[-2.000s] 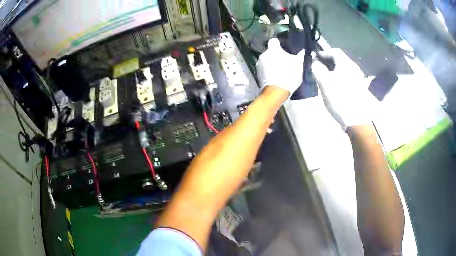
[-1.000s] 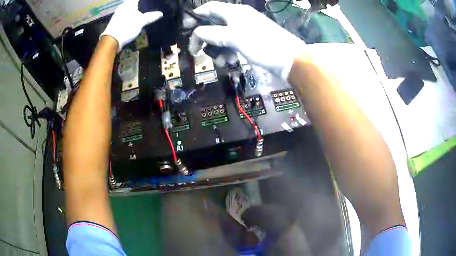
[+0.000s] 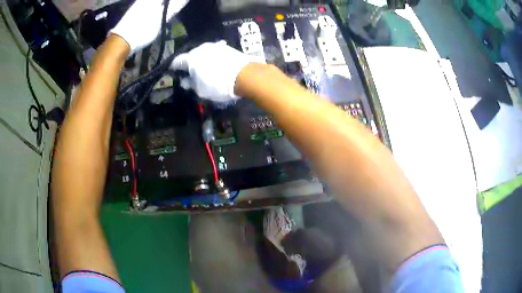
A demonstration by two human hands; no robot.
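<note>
My left hand, in a white glove, is at the top edge and partly cut off, beside a dark shape like a power adapter; its grip is unclear. A looped black cable hangs over the left part of the black test fixture. My right hand, also gloved, is over the middle sockets with its fingertips closed on the cable. Its fingers hide part of a socket. A red lead with a metal end hangs below it over the front panel.
White sockets stand in a row to the right of my right hand. More black adapters are at the upper left. A white sheet lies right of the fixture, with a black adapter and a lime-green strip further right.
Both hands have moved from the white surface on the right to the fixture. My right hand has since moved left and down, and the cable now hangs over the left sockets.
</note>
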